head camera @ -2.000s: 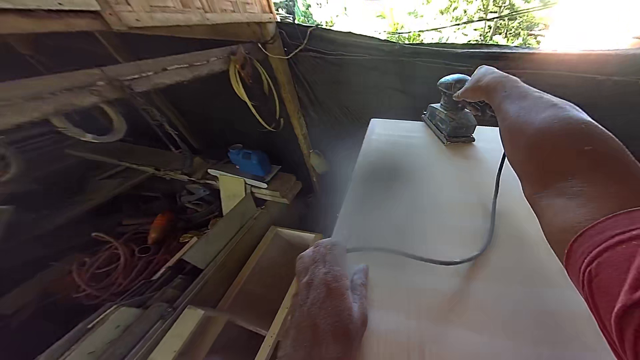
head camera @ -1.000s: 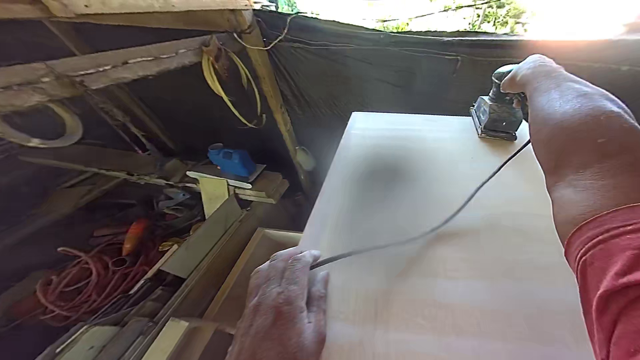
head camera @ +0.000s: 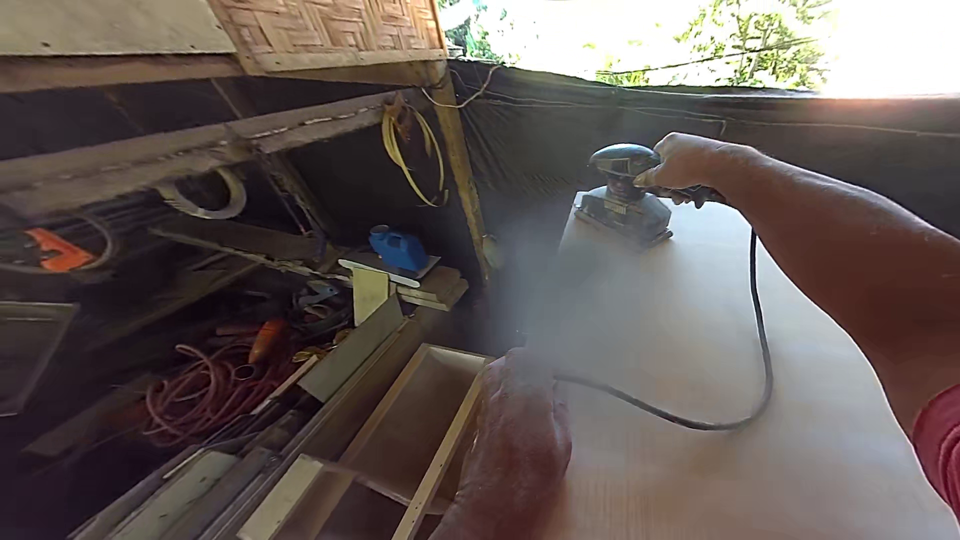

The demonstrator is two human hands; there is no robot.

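My right hand [head camera: 686,169] grips the rear handle of an electric sheet sander [head camera: 624,199] at the far left corner of a pale wooden panel [head camera: 675,330]. The sander's pad lies on the panel. Fine dust hangs in the air left of it and veils the panel's left edge. A black power cord [head camera: 761,360] loops from the sander across the panel to my left hand [head camera: 521,435]. That hand rests over the panel's near left edge, against the cord's end in view; its fingers are partly hidden by dust and by the hand itself.
An open wooden box frame [head camera: 420,412] stands just left of the panel. Beyond lie stacked boards [head camera: 360,352], a coiled red hose [head camera: 195,397] and a blue plastic container [head camera: 397,249]. A yellow coil [head camera: 409,161] hangs near a post [head camera: 461,165]. Dark sheeting [head camera: 825,142] closes the back.
My right hand has moved the sander leftward over the panel's far end, to its left corner. More dust shows there. The view has shifted.
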